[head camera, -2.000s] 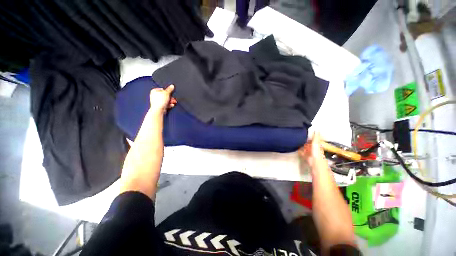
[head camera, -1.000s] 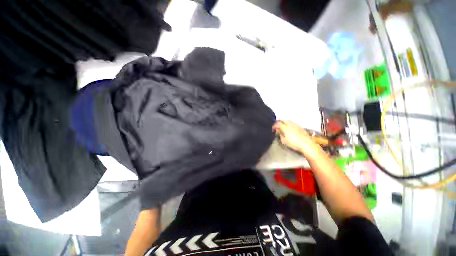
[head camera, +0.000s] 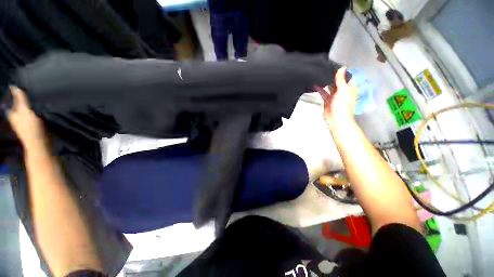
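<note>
A dark grey garment (head camera: 146, 94) is stretched out in the air above the table, blurred by motion. My left hand (head camera: 24, 116) grips its left end near the picture's left edge. My right hand (head camera: 340, 100) grips its right end. A narrow dark strip of the cloth hangs down in front of the board. The navy pressing board (head camera: 149, 186) lies below, its surface mostly uncovered. The steam iron (head camera: 337, 184), with its yellow-orange handle, stands at the right end of the board, partly hidden by my right forearm.
Black garments (head camera: 65, 27) hang at the upper left. A dark garment lies over the table's left end. A person's legs (head camera: 228, 30) show beyond the white table (head camera: 292, 132). A light blue cloth (head camera: 364, 92), yellow and black hoses (head camera: 420, 143) and a red item (head camera: 355, 230) are at the right.
The garment has gone from lying bunched over the board to being held up, spread between my hands. My left hand has moved up and far left, my right hand up. The board is uncovered.
</note>
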